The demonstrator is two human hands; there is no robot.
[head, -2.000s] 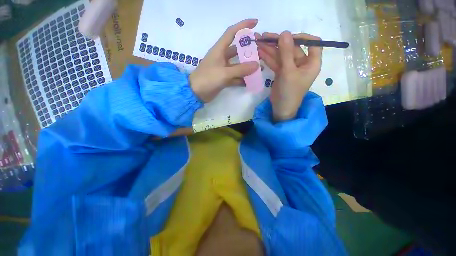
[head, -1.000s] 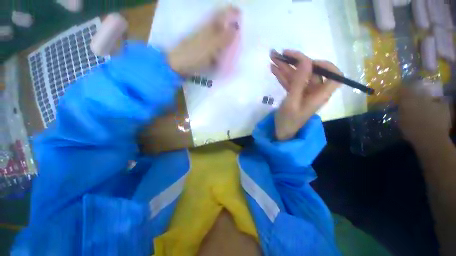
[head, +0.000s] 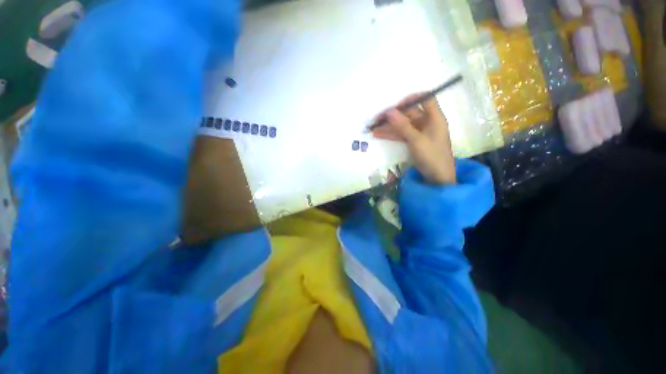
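My right hand (head: pixel 422 135) holds a thin black pencil-like tool (head: pixel 438 85) like a pen, its tip low over the white board (head: pixel 321 73), just above two small dark pieces (head: pixel 359 146). A row of several dark adhesive pieces (head: pixel 245 128) lies at the left of the board, and a single one (head: pixel 230 82) lies above it. My left hand is out of the picture past the top edge; only its blue sleeve (head: pixel 117 124) shows, covering the left side.
Brown cardboard (head: pixel 219 190) lies left of the board. Pink housings (head: pixel 590 120) sit on shiny clear wrap with yellow areas at right. More pink housings (head: pixel 60 20) lie on the green surface at upper left. Dark clothing of another person (head: pixel 584 234) is at right.
My left hand has moved up and out of view with the pink housing it held. My right hand has lowered the tool's tip towards the two dark pieces. The other person's forearm has withdrawn.
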